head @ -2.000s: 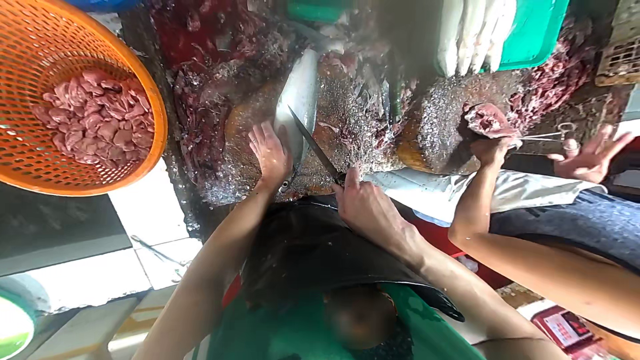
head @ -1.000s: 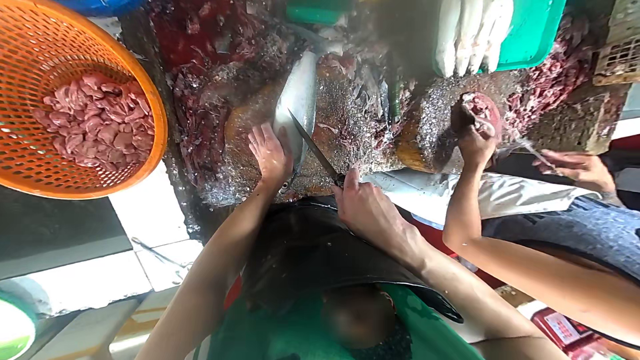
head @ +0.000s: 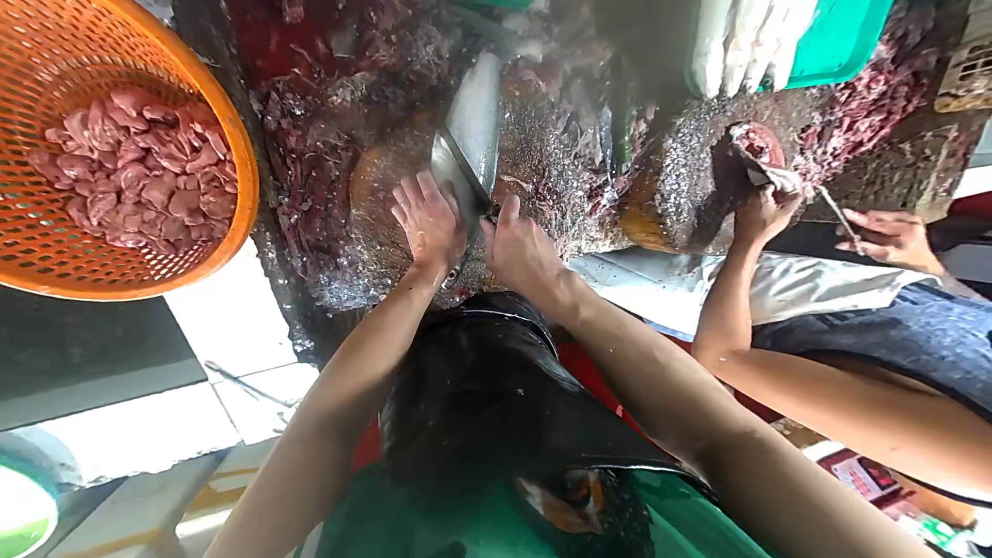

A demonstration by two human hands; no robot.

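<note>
A silvery whole fish (head: 478, 116) lies lengthwise on the wet, scale-covered cutting surface (head: 535, 155), its head toward me. My left hand (head: 428, 215) rests on the fish's left side with its fingers spread, near the head; whether it grips the fish is not plain. My right hand (head: 521, 252) is closed around the dark handle of a knife. The long knife blade (head: 463, 168) slants up and left across the fish's body, its tip near the left edge of the body. The fish's eye shows just below my left hand.
An orange plastic basket (head: 246, 167) with pink fish organs (head: 147, 174) stands at left. Fish scraps (head: 310, 155) cover the board's left part. At right, a co-worker's hands (head: 767, 213) hold a cut fish piece (head: 758, 147) and a thin tool (head: 838, 213). A green tray (head: 849, 46) holds pale fish (head: 748, 46).
The knife in my right hand has swung toward the upper left across the fish. The co-worker's hand with the thin tool has moved, and the fish piece there is turned differently.
</note>
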